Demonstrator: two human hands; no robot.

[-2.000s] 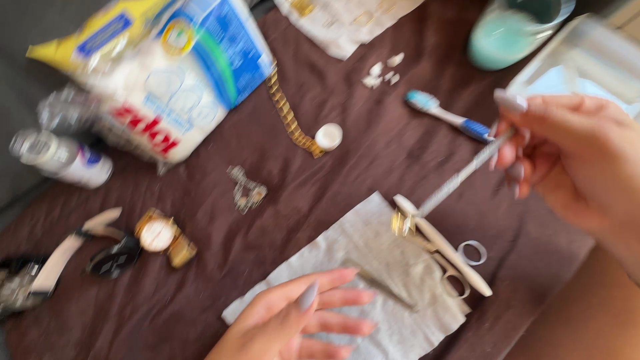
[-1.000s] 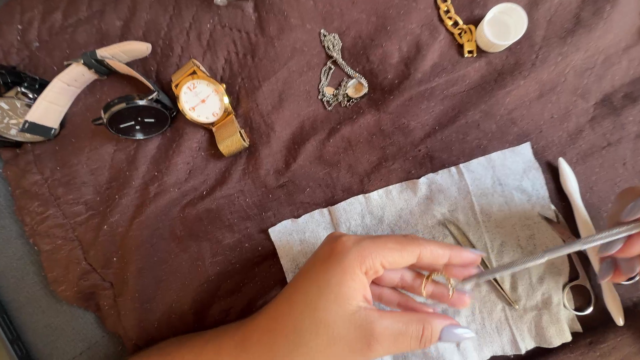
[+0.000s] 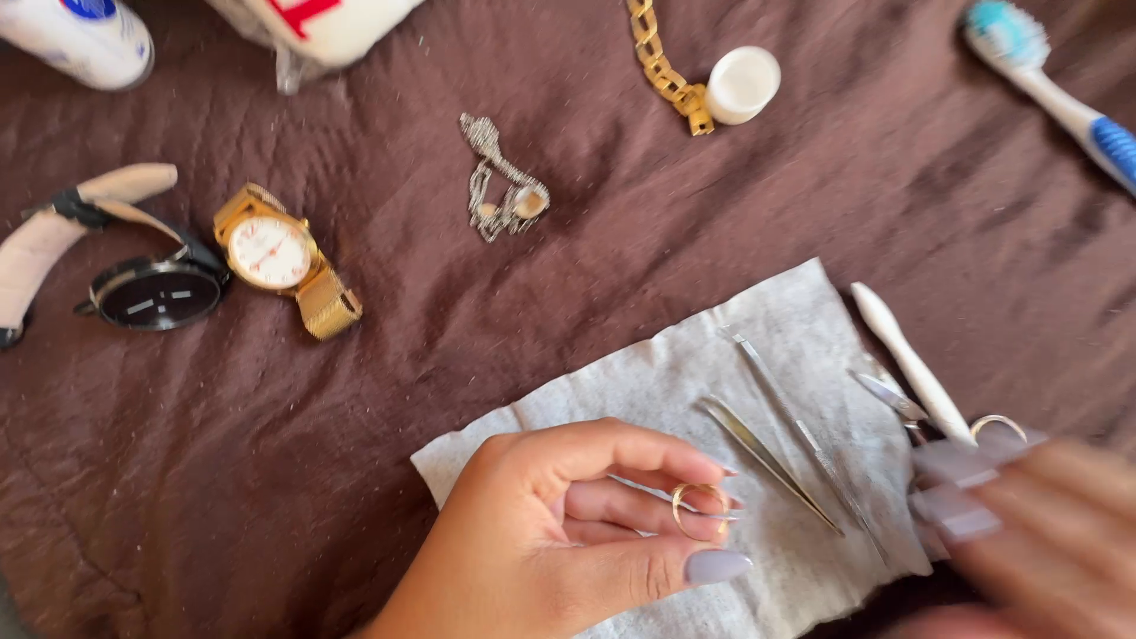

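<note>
My left hand [image 3: 586,524] holds a thin gold-coloured ring [image 3: 701,512] between thumb and fingers, above a grey-white cloth [image 3: 621,382]. Metal tweezers [image 3: 770,461] and a slender metal tool with a textured grip [image 3: 812,444] lie on that cloth, to the right of the ring. My right hand [image 3: 1038,532] is motion-blurred at the lower right, over the cloth's edge; whether it holds anything cannot be told. Near its fingertips are scissors [image 3: 890,395], partly hidden, and a white stick-like tool [image 3: 914,364].
On the brown fabric [image 3: 399,373] lie a gold-coloured watch [image 3: 271,253], a black watch [image 3: 160,297], a silver-coloured chain [image 3: 504,191], a gold-coloured link bracelet [image 3: 661,67] by a white cap [image 3: 744,84], and a toothbrush [image 3: 1056,89]. A bottle [image 3: 84,40] and a plastic bag [image 3: 319,27] are at the upper left.
The slender metal tool, held in my right hand in both earlier frames, now lies on the cloth beside the tweezers. My left hand still has the ring it held one second ago.
</note>
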